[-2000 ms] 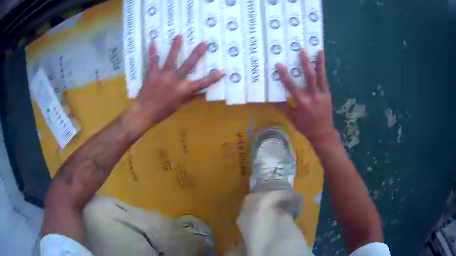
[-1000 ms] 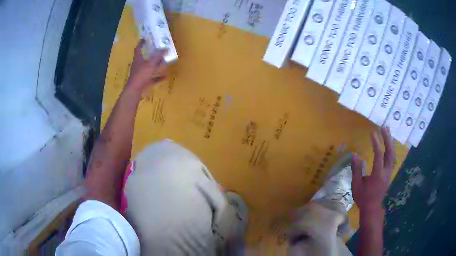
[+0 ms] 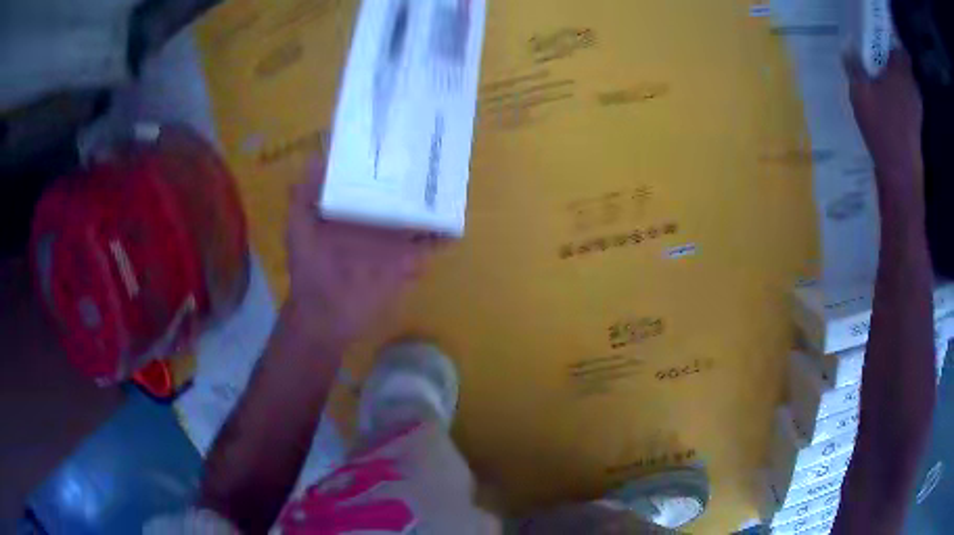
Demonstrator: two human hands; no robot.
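Note:
My left hand (image 3: 350, 261) holds a white retail box (image 3: 403, 115) by its near end, at the top centre-left. The box's broad printed face is up, and its far end is cut off by the top edge. My right hand (image 3: 889, 105) is raised at the top right, with its fingers at the end of another slim white box (image 3: 877, 31), which is partly out of the picture. A row of sonic toothbrush boxes (image 3: 826, 449) lies at the lower right, partly hidden by my right forearm.
The yellow floor sheet (image 3: 732, 188) with dark print spreads under both feet. A red roll (image 3: 136, 251) in shiny wrap sits at its left edge, with a small orange part below it. A dark object stands at the upper right edge.
The view has swung left, so the box row now lies at the lower right. The red roll has come into view. My right hand has left the row and now has a box.

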